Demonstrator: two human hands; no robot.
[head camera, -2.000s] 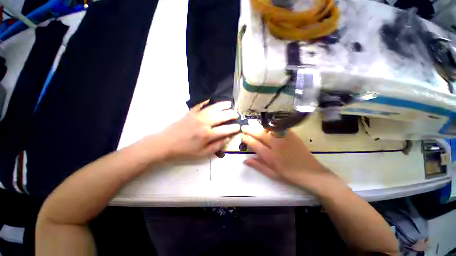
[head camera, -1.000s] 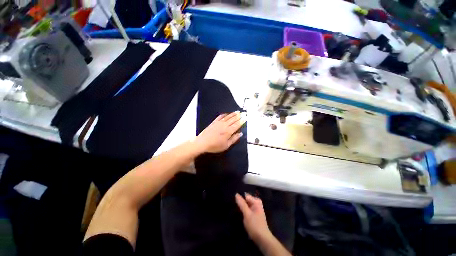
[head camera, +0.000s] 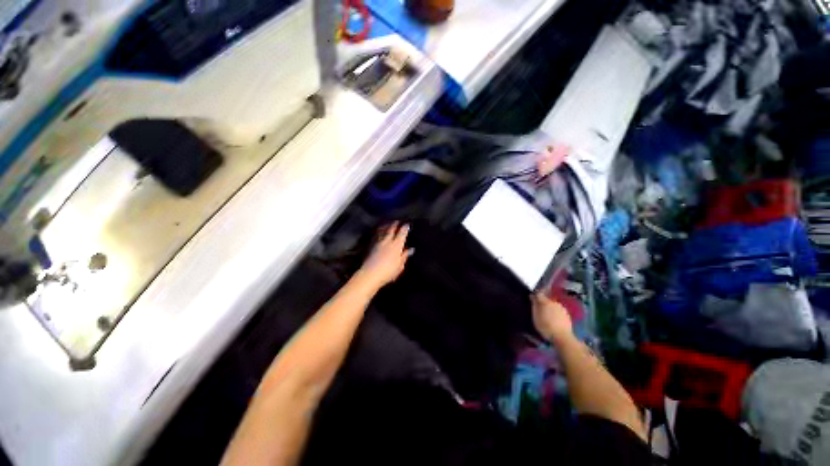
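Observation:
Black fabric lies over my lap and to the right of the table's front edge, between my two hands. My left hand is on the fabric's upper left part, fingers partly spread; its grip cannot be told. My right hand is at the fabric's right edge, by the lower corner of a white rectangular sheet, fingers curled at that edge. The sheet lies at the black fabric's upper right. Blur hides the fingertips.
The white sewing machine table runs diagonally at left, with the machine's dark control panel above. Grey-white strips lie beyond the sheet. Red crates, a blue bundle and fabric heaps fill the right side.
The view has swung right, away from the needle area. My left hand has left the table. Both hands are now at black fabric right of the table edge, beside the white sheet.

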